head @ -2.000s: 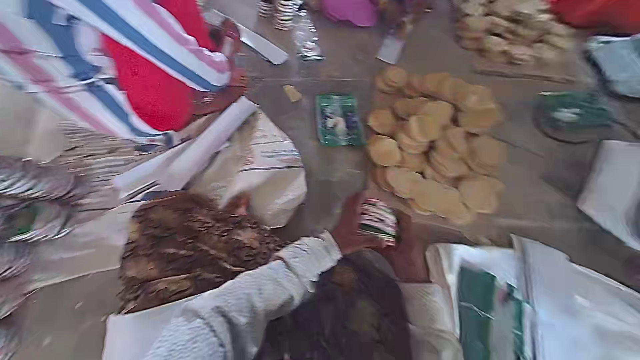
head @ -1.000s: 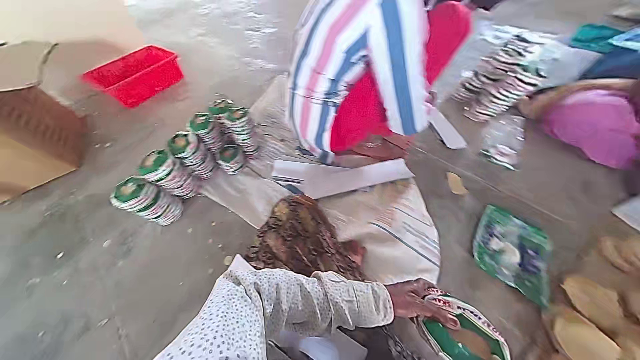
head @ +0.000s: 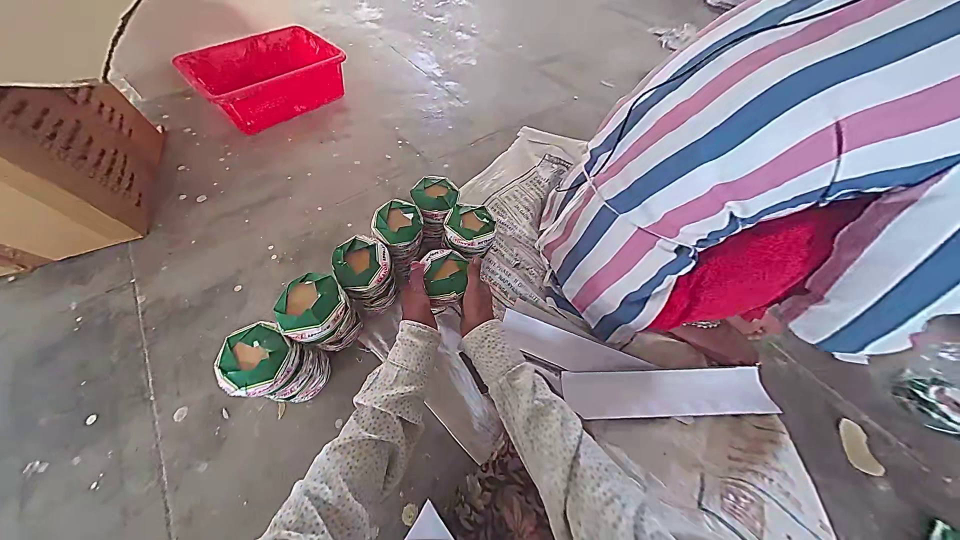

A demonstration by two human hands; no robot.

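Observation:
Between my left hand (head: pixel 418 298) and my right hand (head: pixel 476 295) is a round packet in green and white printed wrapping (head: pixel 446 274), a tan disc showing at its top. Both hands press its sides, at the near end of a short row of stacks. To its left, more stacks of like packets form a slanting row, from the nearest stack (head: pixel 259 358) up to the farthest one (head: pixel 435 195). Just beyond the held packet stands another stack (head: pixel 470 226). Whether more packets lie under the held one is partly hidden by my hands.
A red plastic tub (head: pixel 292 97) and a cardboard box (head: pixel 82 176) stand on the concrete floor at the upper left. A person in striped clothing (head: pixel 720 165) crouches close on the right. White strips (head: pixel 667 393) lie on a printed woven sack (head: pixel 720 465) beside my right arm.
My hands have moved from near the tan discs to the stacks of packets, a round packet between them. The view has swung left.

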